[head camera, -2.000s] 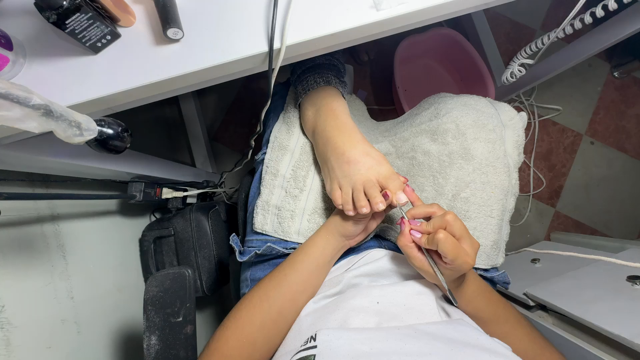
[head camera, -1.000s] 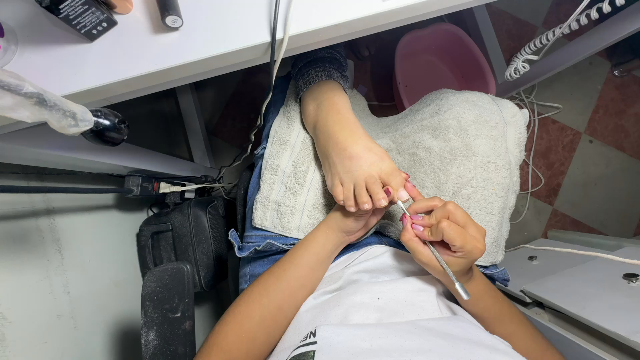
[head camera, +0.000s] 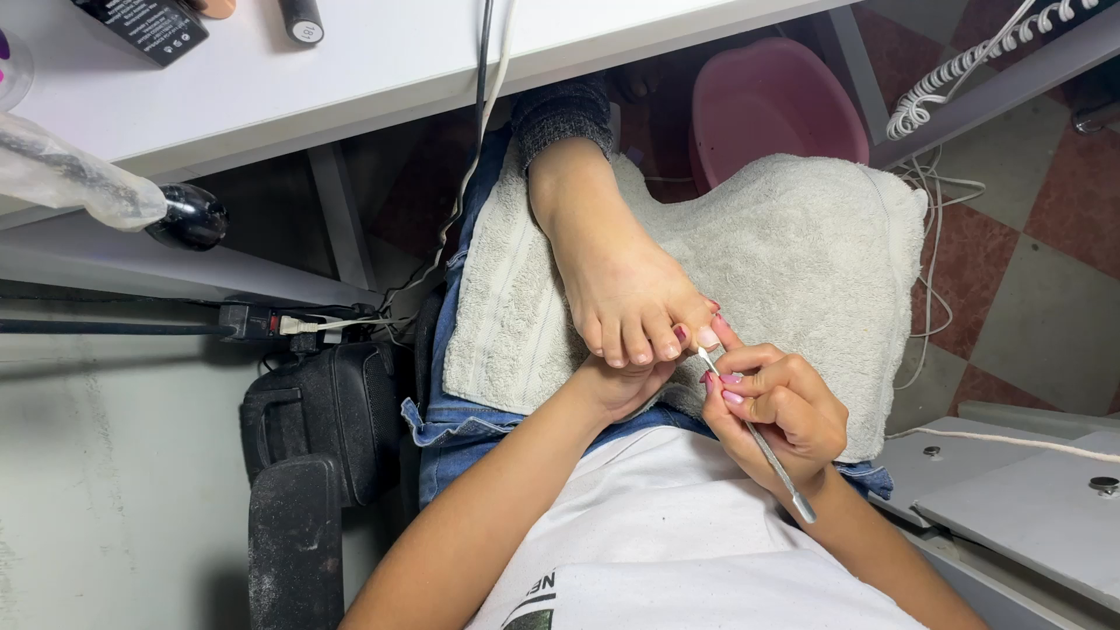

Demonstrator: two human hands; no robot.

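Note:
Another person's bare foot (head camera: 617,262) rests on a light grey towel (head camera: 779,236) spread over my lap. My left hand (head camera: 632,385) is under the toes and grips the front of the foot, its fingers mostly hidden; a red-painted fingertip shows beside the big toe. A metal cuticle pusher (head camera: 770,455) is held in my right hand (head camera: 779,402), between thumb and fingers, its far end pointing down toward my shirt. The near tip touches or almost touches the edge of the big toenail (head camera: 708,338); exact contact cannot be told. One finger of my right hand lies against the big toe's side.
A white table (head camera: 376,52) with cords over its edge spans the top. A pink plastic basin (head camera: 770,105) stands beneath it. A black case (head camera: 324,420) and a black armrest (head camera: 296,542) are at left, white drawers (head camera: 1024,516) at right. A coiled white cord (head camera: 945,87) hangs upper right.
My right hand has turned the metal pusher slightly, so its free end points at a different angle than before. The foot and my left hand have stayed in about the same place.

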